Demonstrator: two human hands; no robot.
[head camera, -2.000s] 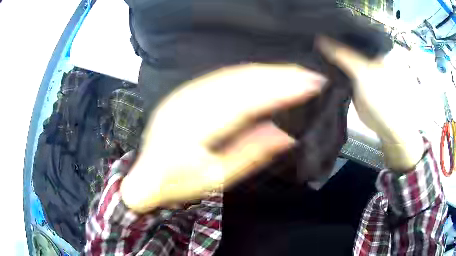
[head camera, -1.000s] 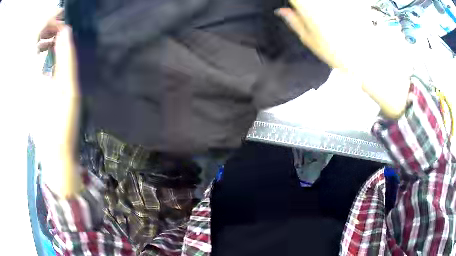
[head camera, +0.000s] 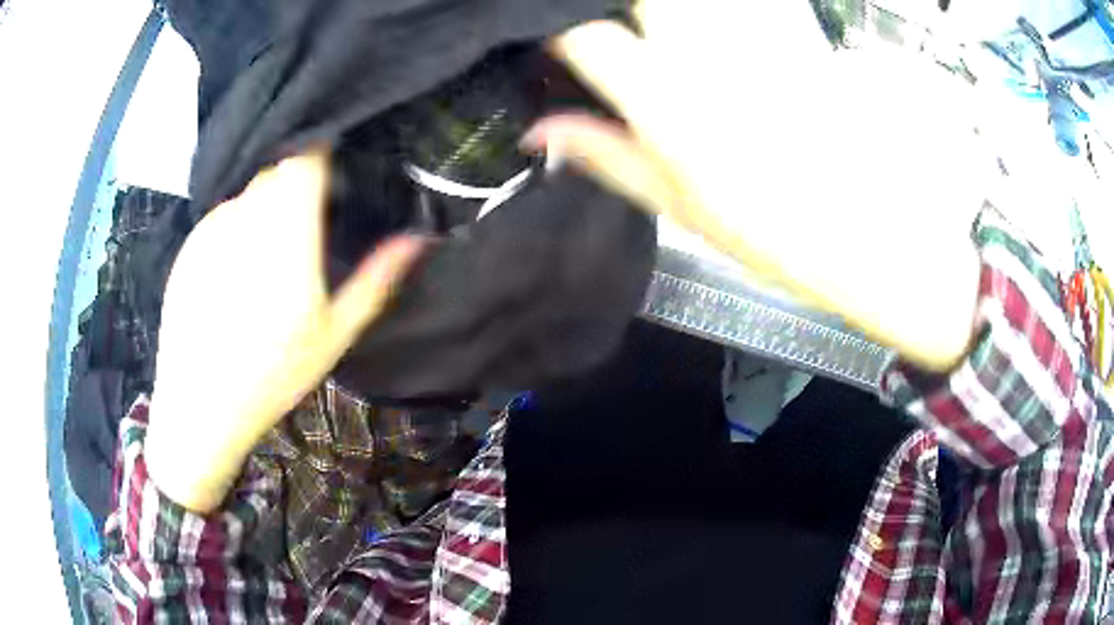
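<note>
A garment with plain black lining (head camera: 513, 287) is bunched in front of me, its upper part spread toward the top left. An opening in it shows dark cloth with faint yellowish check lines and a thin white loop or tape (head camera: 458, 187). My left hand (head camera: 287, 275) is at the left side of the opening, its thumb on the lining and its other fingers hidden by cloth. My right hand (head camera: 599, 134) is at the right side, fingers on the cloth by the white loop. Both hands are overexposed and blurred.
Dark plaid cloth (head camera: 348, 452) hangs near my lap. More dark cloth (head camera: 134, 293) lies at the left by a blue edge. A ruler scale (head camera: 764, 327) runs along the table front. Scissors (head camera: 1087, 299) with red and yellow handles lie far right. Blue-and-white machine parts (head camera: 1057, 86) show upper right.
The black lining has been lifted and bunched, and the opening with the white loop now shows. My left hand has moved right and inward from the far left edge. My right hand has moved left and down.
</note>
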